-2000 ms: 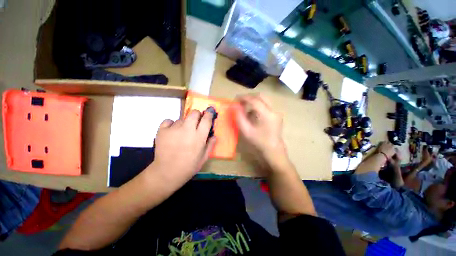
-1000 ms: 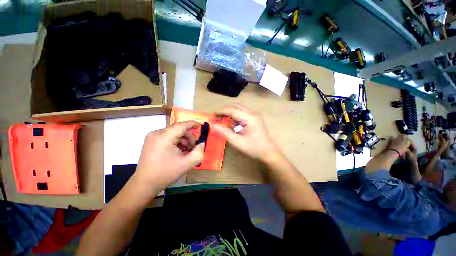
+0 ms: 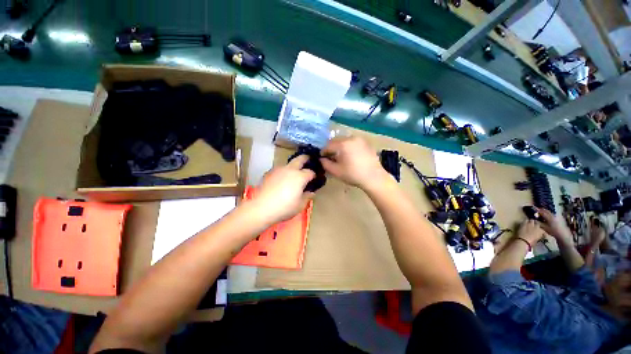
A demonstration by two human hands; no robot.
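Dark black units [image 3: 315,180] lie in a small cluster on the cardboard, just in front of the open white box. My left hand [image 3: 285,188] reaches in from the left with its fingers closed over the near left side of the cluster. My right hand [image 3: 351,162] comes from the right, fingertips bent together at the cluster's upper right edge. Whether its fingertips pinch a piece is hidden. The nearer orange tray [image 3: 282,242] lies below my left hand, partly covered by my forearm, its slots bare where visible.
A brown carton [image 3: 162,195] of black housings stands left. The white box [image 3: 315,83] holds clear bags. A second orange tray [image 3: 77,245] and white sheet [image 3: 187,221] lie left. Tangled yellow-and-black parts [image 3: 463,214] lie right. A green conveyor [image 3: 207,21] runs behind; another person's hands work far right.
Both hands have moved from above the nearer orange tray, forward to the black cluster by the white box. The small black piece in my left hand no longer shows separately. The view has shifted.
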